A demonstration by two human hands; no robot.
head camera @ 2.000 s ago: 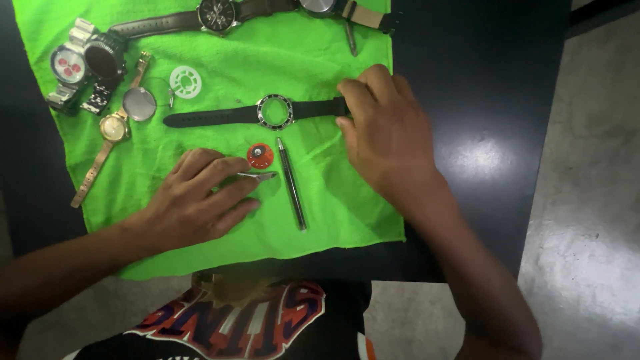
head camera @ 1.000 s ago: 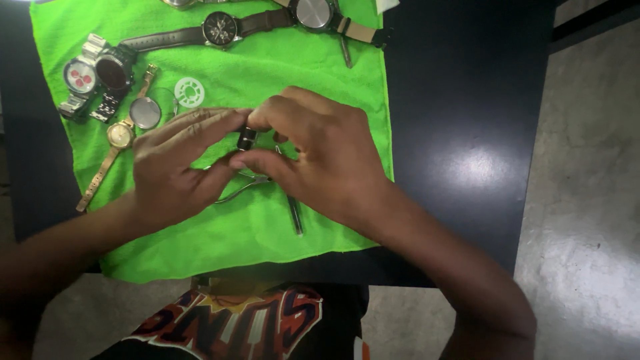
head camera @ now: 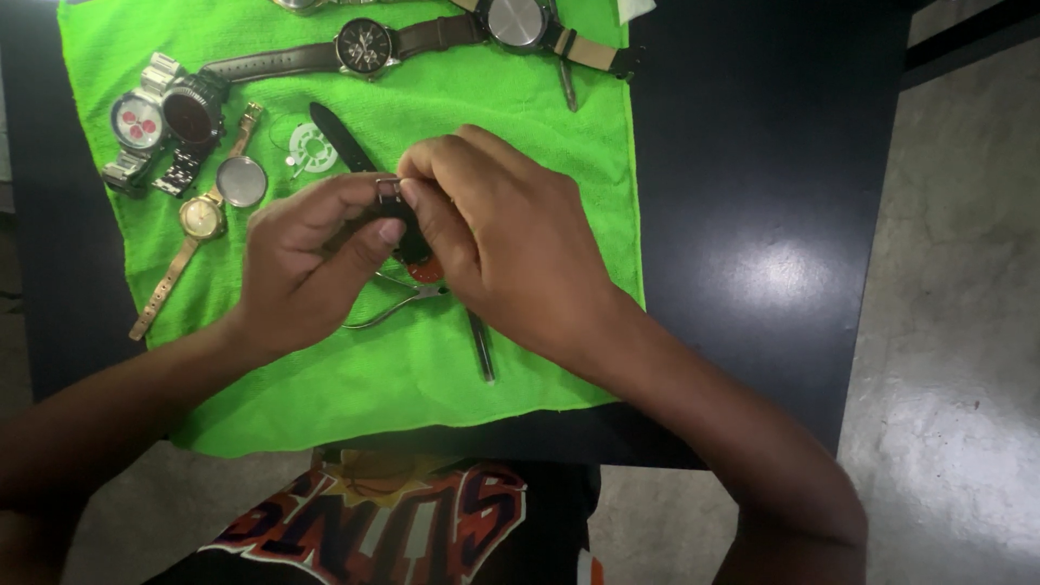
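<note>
My left hand [head camera: 305, 252] and my right hand [head camera: 512, 236] meet over a green cloth. Between their fingertips they grip the buckle end of a black watch strap [head camera: 390, 192]. The strap's free end [head camera: 340, 138] reaches up and left past my left hand. The watch case is hidden by my hands. Just below the fingers lies a red watch dial [head camera: 424, 270], partly covered. Metal pliers or nippers [head camera: 406, 301] lie beneath it, and a slim dark pen-like tool [head camera: 482, 349] juts out under my right hand.
Left on the green cloth [head camera: 390, 382] are steel watches [head camera: 138, 122], a gold watch [head camera: 201, 217], a round case back [head camera: 241, 181] and a white ring-shaped part [head camera: 313, 148]. Across the back lie a brown-strapped watch [head camera: 365, 47] and a face-down watch [head camera: 516, 20]. The dark table [head camera: 756, 203] extends right.
The strapped watch case lay flat on the cloth two seconds ago; now both hands hold its buckle end. My left hand has left the pliers, and my right hand has moved left.
</note>
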